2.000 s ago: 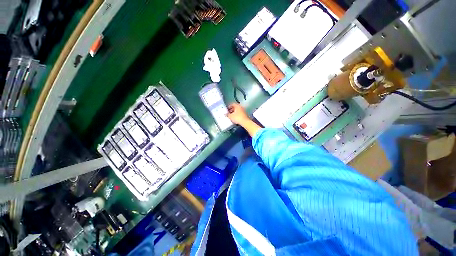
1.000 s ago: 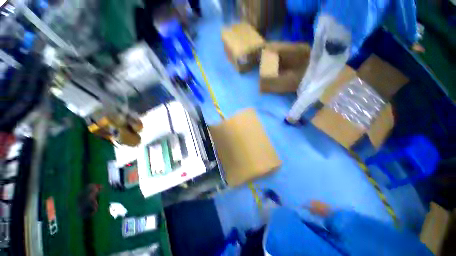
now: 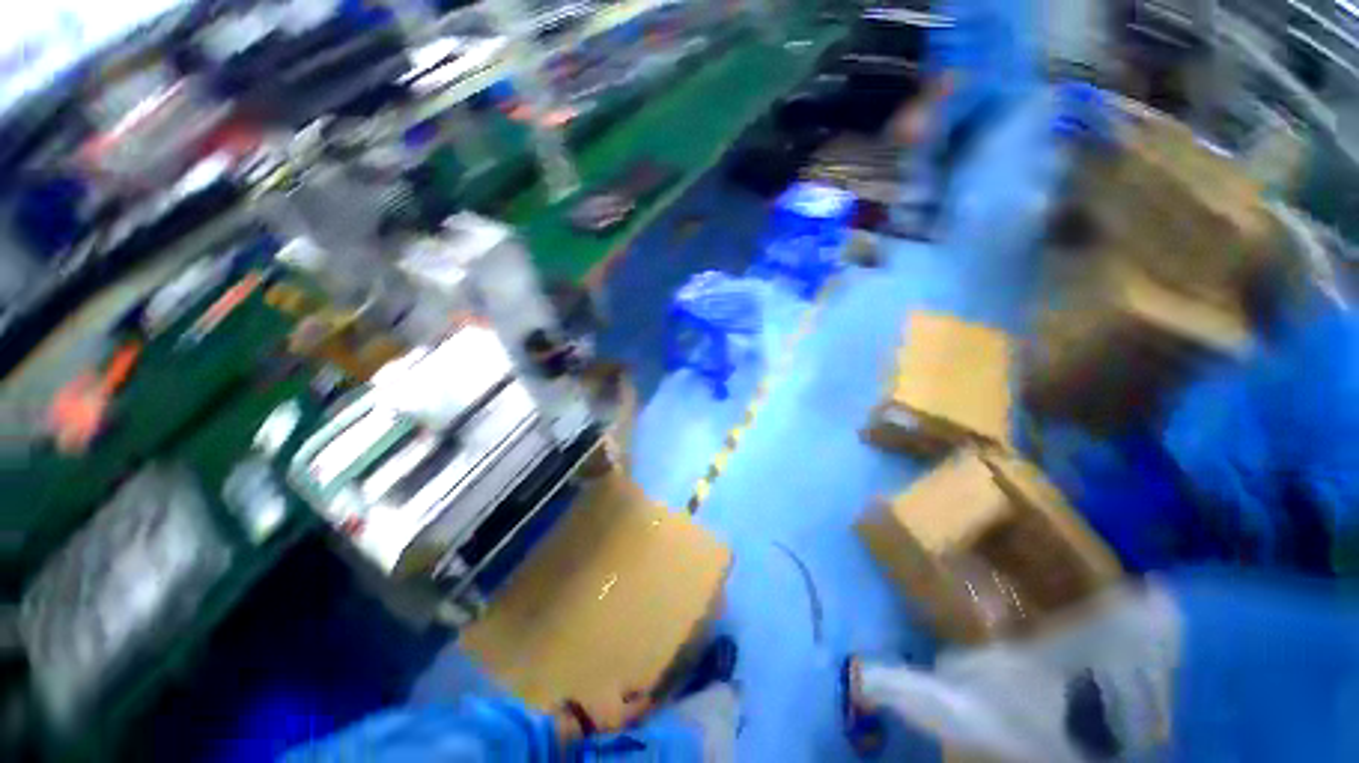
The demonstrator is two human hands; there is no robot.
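Observation:
The frame is strongly blurred and neither of my hands can be made out. A blue sleeve (image 3: 432,733) shows at the bottom edge. The white press machine (image 3: 485,373) stands left of centre at the end of the green bench. A pale green-edged nest (image 3: 350,455) lies on it; the part on it is too blurred to name. A closed-looking brown carton (image 3: 604,596) stands in front of the press, near the bottom.
A clear tray (image 3: 127,574) lies on the green bench (image 3: 224,432) at the left. Open cartons (image 3: 991,544) stand on the blue floor (image 3: 790,522). Blue stools (image 3: 716,328) stand farther back. A person in blue (image 3: 999,164) is at the back, another at the right edge.
The view has swung from the bench over to the floor and aisle. The hand that was at the grey-white handheld device two seconds ago no longer shows there.

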